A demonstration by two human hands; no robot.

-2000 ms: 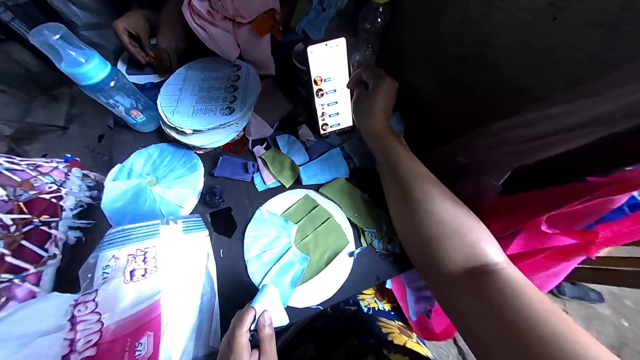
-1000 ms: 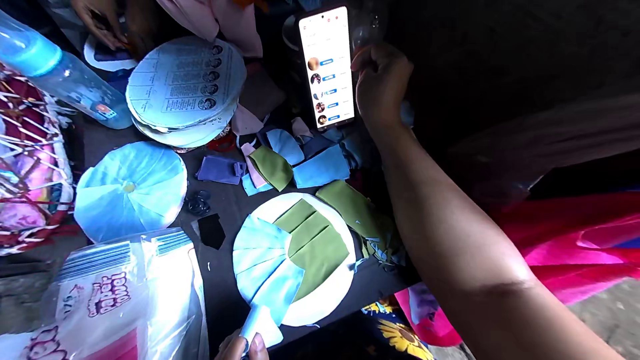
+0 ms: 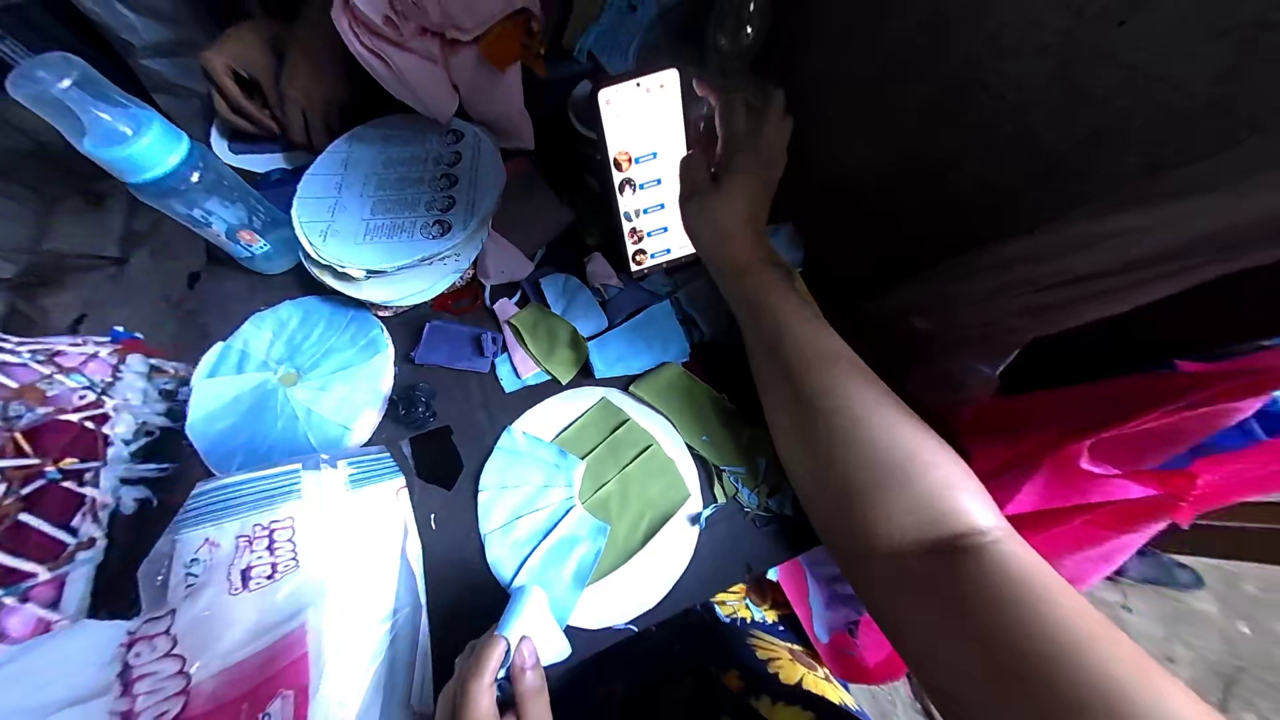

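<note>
My left hand (image 3: pixel 500 680) pinches the loose end of a light blue fabric strip (image 3: pixel 560 560) at the lower edge of a white round disc (image 3: pixel 650 590). Pleated light blue fabric covers the disc's left part, and folded olive green fabric (image 3: pixel 625 480) lies over its middle and right. My right hand (image 3: pixel 740 160) is at the right edge of a lit smartphone (image 3: pixel 645 170), which stands tilted at the back; whether the fingers grip it is unclear. Fabric scraps in blue, green (image 3: pixel 550 342), pink and purple (image 3: pixel 455 346) lie between phone and disc.
A finished-looking light blue pleated disc (image 3: pixel 290 385), a stack of printed paper rounds (image 3: pixel 400 195) and a baby bottle (image 3: pixel 160 165) are at left. A paper towel pack (image 3: pixel 290 600) sits front left beside a woven basket (image 3: pixel 60 460). Another person's hands (image 3: pixel 265 85) are at the back left.
The view has shifted a little and back. My left hand stays at the blue fabric's end, and my right hand stays beside the phone.
</note>
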